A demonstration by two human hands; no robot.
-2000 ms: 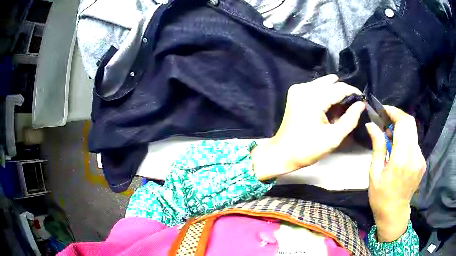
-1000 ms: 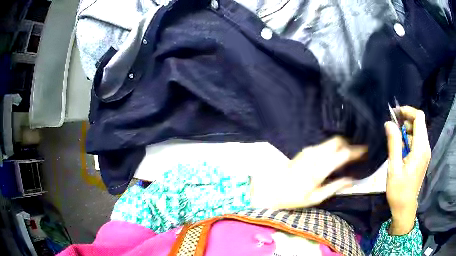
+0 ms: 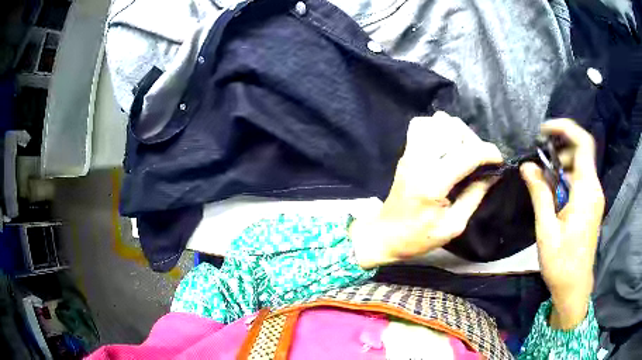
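Observation:
A dark navy denim garment (image 3: 281,126) lies spread over the table, its grey inside (image 3: 486,63) showing at the top. Silvery-white buttons (image 3: 374,46) dot its dark band. My left hand (image 3: 440,186) pinches a dark edge of the garment between thumb and fingers. My right hand (image 3: 570,204) holds the thread snips (image 3: 560,188), blue handle in the palm and blades partly hidden by fingers and cloth. The right fingertips are at the same dark edge, just right of my left hand. Whether the blades touch the cloth cannot be told.
The pale table (image 3: 281,218) shows below the garment. A pale tray or board (image 3: 69,105) stands at the left. Grey floor with a yellow line (image 3: 127,247) and racks lie at the far left. More grey-blue cloth (image 3: 623,260) hangs at the right edge.
My left hand has moved up from the table's front edge and pinches the garment's edge again. The right hand with the snips has closed in on it. More grey inside shows between the dark parts.

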